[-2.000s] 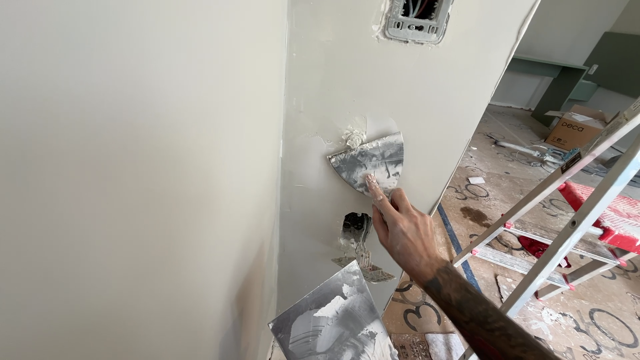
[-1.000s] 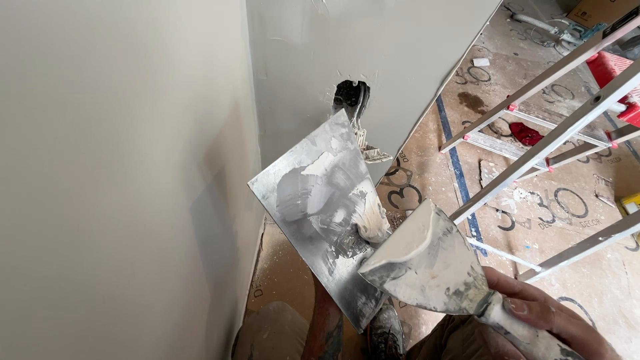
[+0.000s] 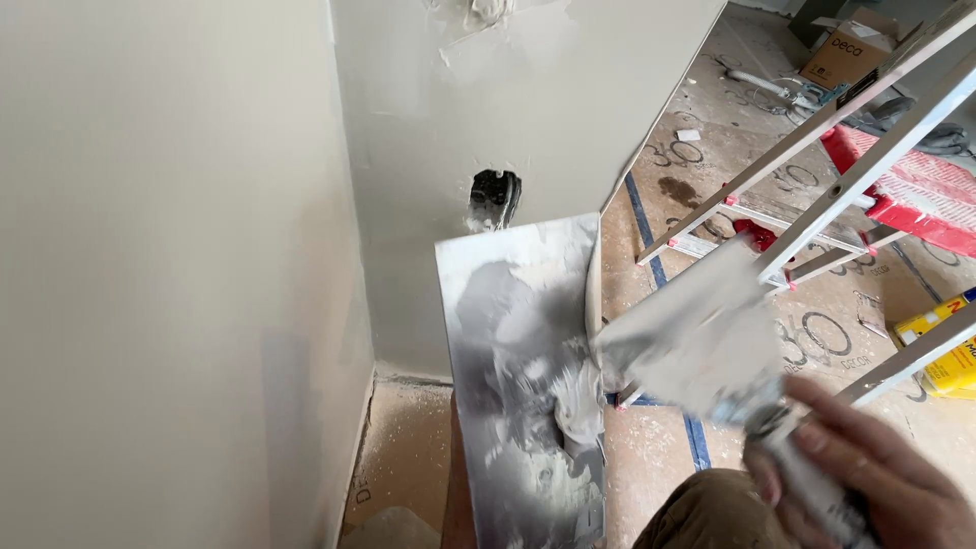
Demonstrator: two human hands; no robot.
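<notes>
My right hand (image 3: 862, 465) grips the handle of a wide putty knife (image 3: 701, 335), its blade smeared with compound and blurred. The blade's left corner is at the right edge of a rectangular steel trowel (image 3: 526, 305). Streaks and a thick lump of joint compound (image 3: 579, 404) lie on the trowel's face. Of my left hand (image 3: 456, 473) only a sliver shows at the trowel's lower left edge; the plate hides the rest, so its grip cannot be seen. Behind the trowel's top is a dark cutout (image 3: 494, 200) in the wall (image 3: 427, 152), with cable inside. More compound (image 3: 488, 9) sticks to the wall above.
An aluminium stepladder (image 3: 854, 191) with a red step stands at the right, a yellow container (image 3: 945, 343) by its leg. Paper protection (image 3: 648, 450) with blue tape covers the floor. A cardboard box (image 3: 850, 49) and a hose lie farther back. Another wall (image 3: 168, 267) rises at the left.
My right hand has brought the putty knife down from the wall to the trowel. Since one second ago, the trowel has turned more upright and the knife has moved to its right edge.
</notes>
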